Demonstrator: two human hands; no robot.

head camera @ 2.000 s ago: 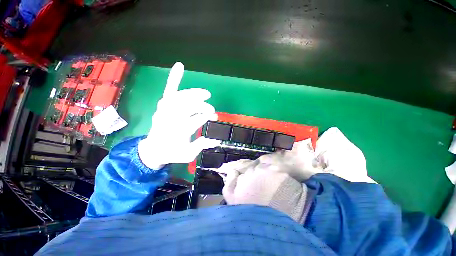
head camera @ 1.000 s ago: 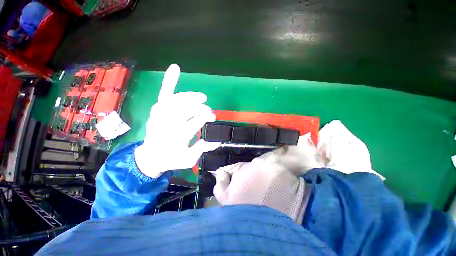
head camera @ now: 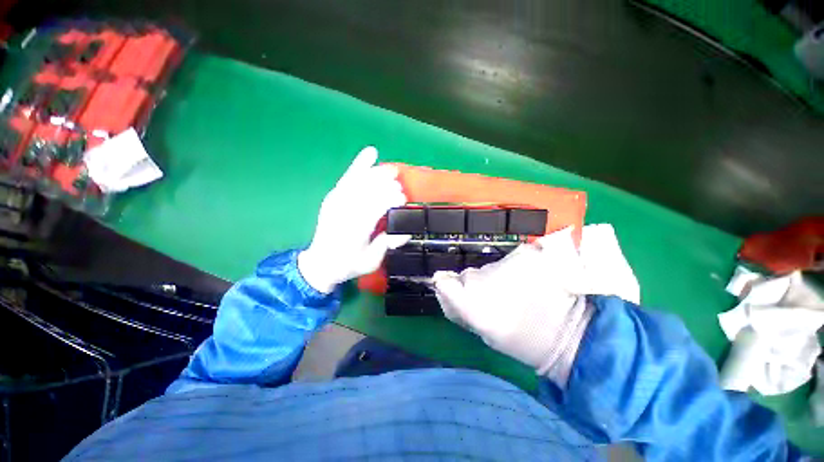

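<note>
The circuit-board panel (head camera: 444, 263) with rows of black squares lies on an orange-red pallet (head camera: 492, 190) in front of me. My gloved left hand (head camera: 358, 219) is at the panel's left end, its thumb and fingertips on the edge of the upper rows. My gloved right hand (head camera: 508, 291) lies over the panel's lower right part, fingers closed, with a thin pointed tip showing at its fingertips; the rest of that tool is hidden by the glove. A crumpled white wipe (head camera: 607, 262) lies against the panel's right side, partly behind my right hand.
A clear board tray (head camera: 83, 101) with orange-red pockets is at the far left, a white paper slip (head camera: 124, 161) on it. A wipe pile (head camera: 775, 327) lies at the right by a red-orange holder (head camera: 788, 245). A dark conveyor belt (head camera: 434, 63) runs behind the green mat.
The view has turned right, bringing in the wipe pile and holder. My left index finger, raised before, is now lower. The lower black row shows more beside my right hand.
</note>
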